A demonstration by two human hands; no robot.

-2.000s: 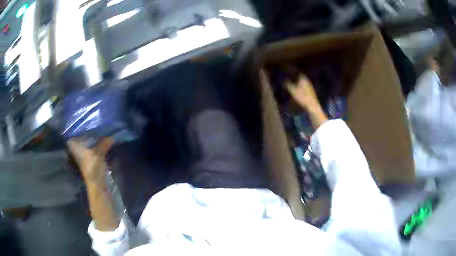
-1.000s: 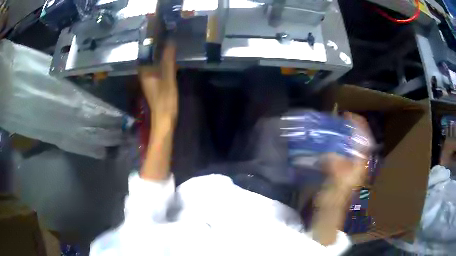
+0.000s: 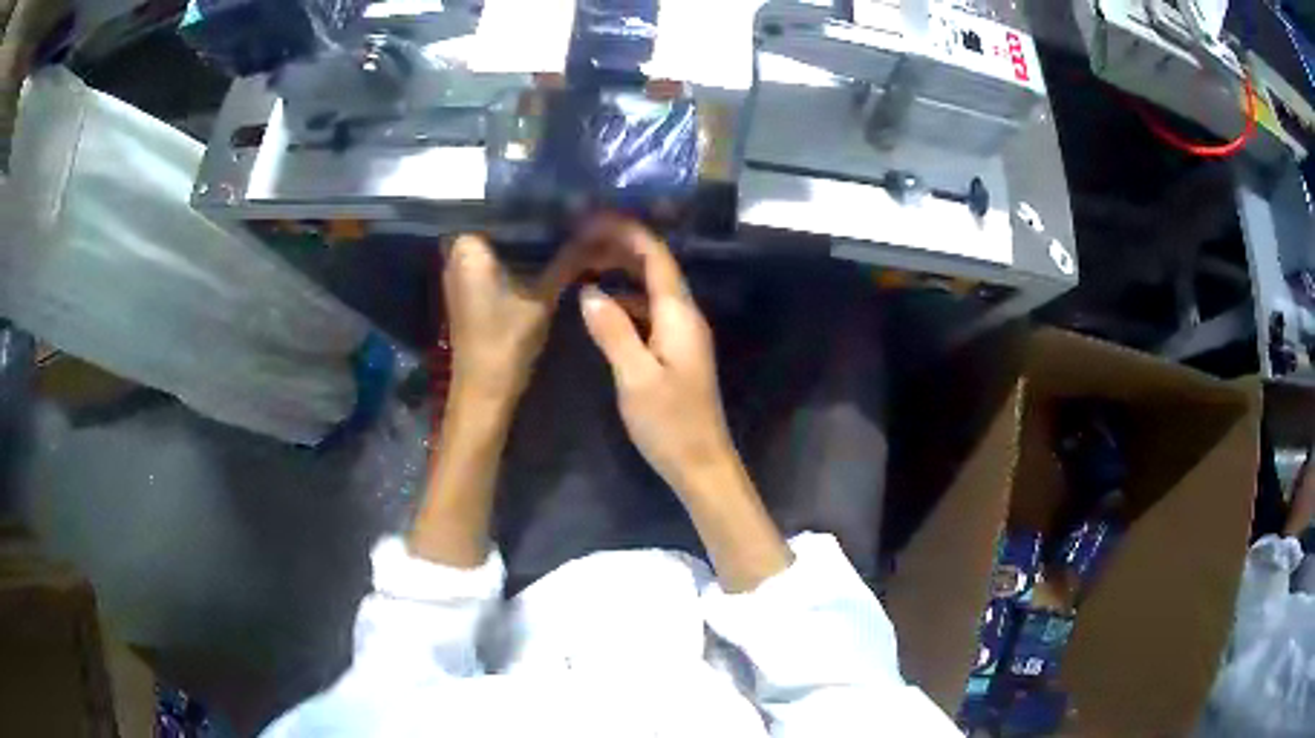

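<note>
A navy box with glossy clear film [image 3: 642, 140] lies in the central channel of the grey-white wrapping machine [image 3: 382, 173], at its front end. Another dark blue box [image 3: 613, 36] is further back in the channel. My left hand [image 3: 505, 310] is just below the channel's front edge, its fingers reaching right towards the box. My right hand [image 3: 656, 346] is beside it, fingers apart and bent. The fingertips overlap near the box's front edge and are blurred; whether they touch the box is unclear.
An open brown carton [image 3: 1154, 577] at the right holds several navy boxes [image 3: 1017, 649]. Milky plastic sheeting [image 3: 173, 260] is at the left. A brown carton [image 3: 51, 649] is at the lower left. A red hose [image 3: 1204, 144] hangs at the upper right. Part of another person shows at the right edge.
My right hand has moved left from the carton to the machine, and the blue bundle it held has left it. My left hand has drawn back slightly from the channel. The view has shifted.
</note>
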